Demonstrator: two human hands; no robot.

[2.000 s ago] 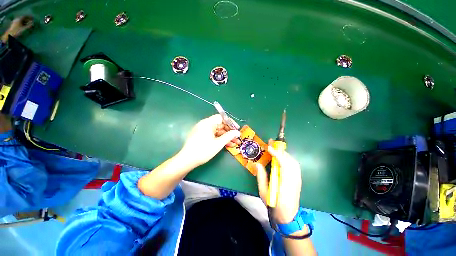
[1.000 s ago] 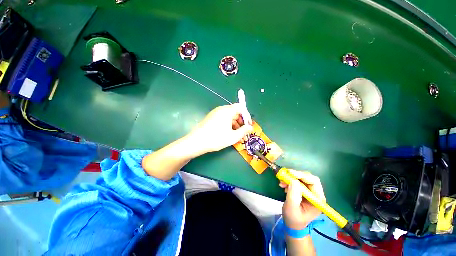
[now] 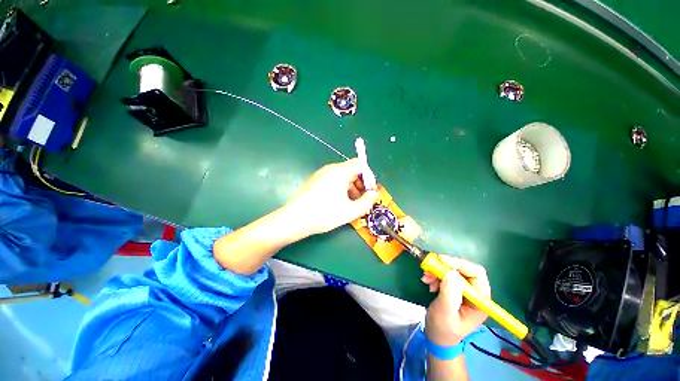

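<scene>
An orange fixture (image 3: 389, 249) lies on the green mat in front of me, with a round stator (image 3: 382, 221) in its seat. My right hand (image 3: 456, 301) grips the yellow soldering iron (image 3: 477, 298), its metal tip at the stator. My left hand (image 3: 328, 197) is at the fixture's upper left and holds a slim pale stick (image 3: 361, 155) pointing up. The solder wire (image 3: 279, 117) runs from the spool (image 3: 151, 77) to my left hand; its end is hidden by the fingers.
Two stators (image 3: 283, 77) lie beyond my left hand, others (image 3: 511, 91) further right. A whitish cup (image 3: 531, 155) with a silvery wad stands right. A black fan (image 3: 585, 290) is at lower right. A blue station (image 3: 56, 119) and a person's blue sleeve (image 3: 60, 223) are at left.
My right hand has turned the iron, bringing its tip down from beyond the fixture onto the stator. The pale stick has become more upright. The stators at the far right have shifted slightly left since one second ago.
</scene>
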